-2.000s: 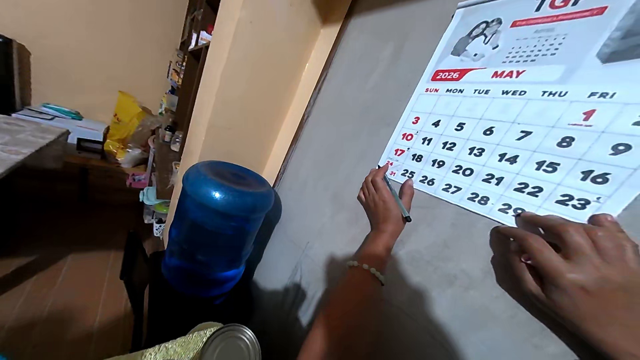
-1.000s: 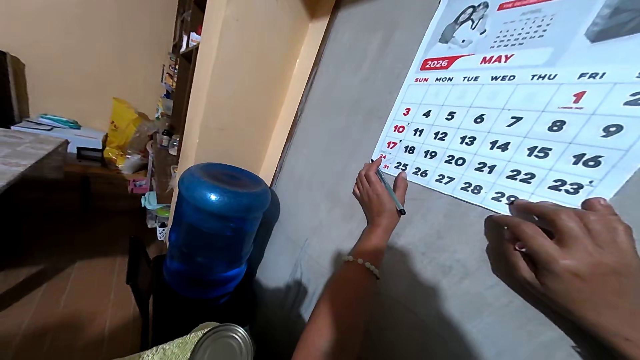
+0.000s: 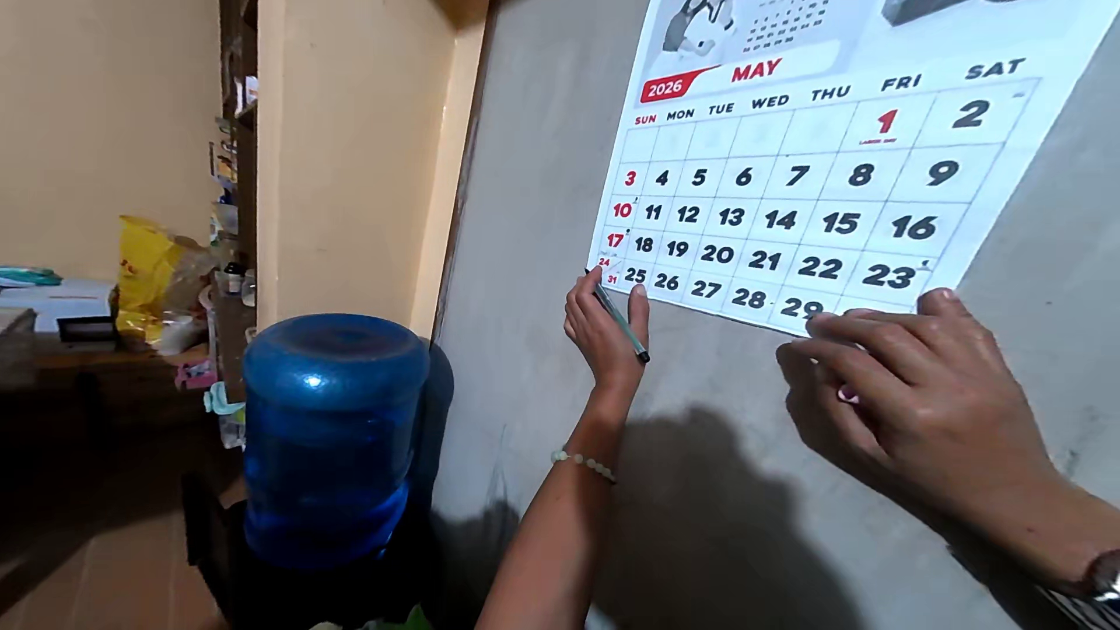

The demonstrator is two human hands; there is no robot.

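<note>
A paper wall calendar (image 3: 770,197), showing May 2026, hangs against a grey wall. My left hand (image 3: 605,328), a beaded bracelet on its wrist, is at the calendar's lower left corner and holds a slim dark green pen (image 3: 623,325) slanting across the palm. My right hand (image 3: 914,376) lies over the lower right edge of the sheet, its fingertips against the paper near the last row. A small pinkish thing shows between its fingers; what it is cannot be told. A watch (image 3: 1104,577) sits on the right wrist.
A large blue water bottle (image 3: 332,437) stands upright on a dark support at the lower left, close to the wall. Behind it are a beige pillar (image 3: 350,166), a yellow plastic bag (image 3: 144,280), shelves with small items, and the edge of a table (image 3: 16,337).
The view has shifted, bringing the Saturday column into sight. Both hands stay near the calendar's lower edge, and the pen remains in my left hand.
</note>
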